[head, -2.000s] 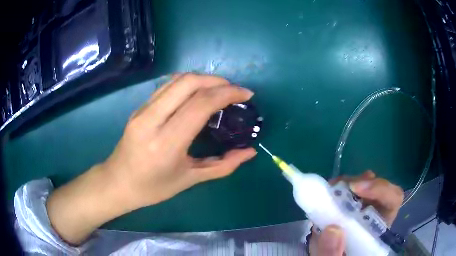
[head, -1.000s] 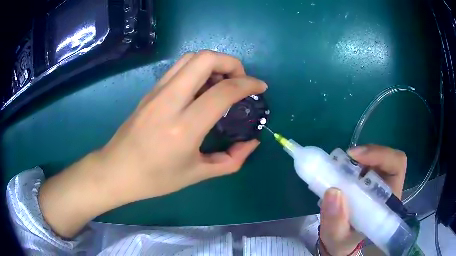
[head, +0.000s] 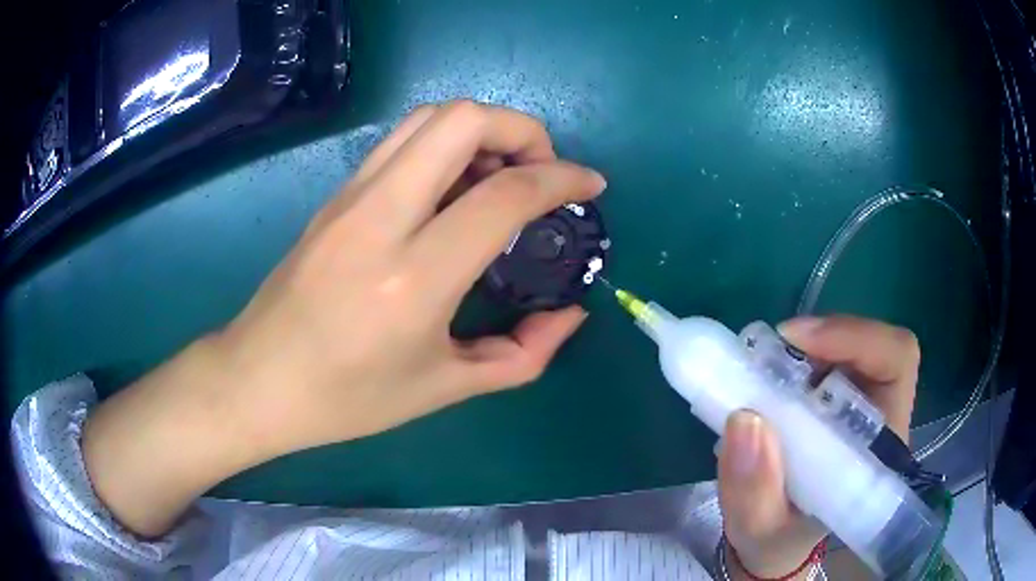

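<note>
My left hand (head: 375, 272) grips a round black speaker unit (head: 545, 263) by its rim, between the thumb below and fingers above. White glue dots (head: 593, 268) sit near the unit's right rim. My right hand (head: 784, 488) holds a thick translucent white glue syringe (head: 761, 420), with the thumb on the near side and a finger by the clear trigger clamp (head: 801, 369). The yellow-green needle hub (head: 631, 303) points up and left. The thin needle's tip is at the lower white dots; whether it touches them is hard to tell.
A glossy black blister tray (head: 205, 80) stands at the upper left of the green bench (head: 682, 136). A clear air hose (head: 841, 233) loops over the bench at the right. Dark shiny edges, seemingly more trays, line the far right. Striped sleeves show at the bottom.
Since the first frame, my left hand has moved the unit slightly up and right. The syringe has moved up, bringing its needle to the dots. The lower white dots now look merged.
</note>
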